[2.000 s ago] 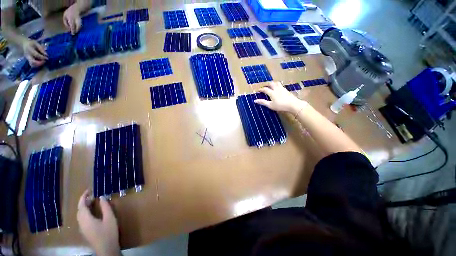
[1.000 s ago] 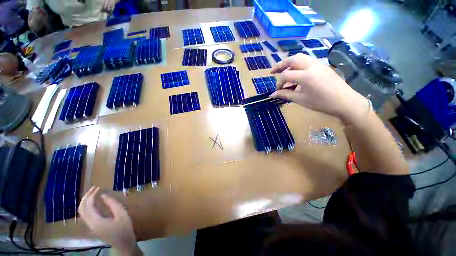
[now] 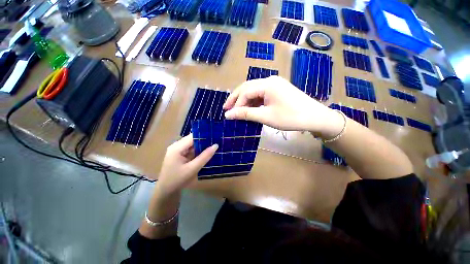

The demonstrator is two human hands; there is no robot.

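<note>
A blue solar cell [image 3: 232, 146] with pale lines is held up over the table's front edge, its lines running sideways. My left hand [image 3: 186, 162] grips its left side, thumb on the face. My right hand [image 3: 268, 105] is at its top edge with fingertips pinched together; whether they hold the cell or a thin strip is unclear. A dark cell stack [image 3: 205, 109] lies just behind, partly covered by the held cell. Another cell stack [image 3: 136, 113] lies to the left. A stack [image 3: 334, 153] shows partly below my right forearm.
A black box [image 3: 82, 90] with cables and an orange-yellow coil stands left, near a green bottle [image 3: 49, 49]. More cell stacks [image 3: 312, 73], a tape roll [image 3: 319, 40] and a blue tray [image 3: 399, 26] lie further back. A white squeeze bottle [image 3: 444, 158] is at right.
The view has swung left. My left hand has come up from the table and now holds a cell. My right hand has moved left, from the right-hand stack to the held cell.
</note>
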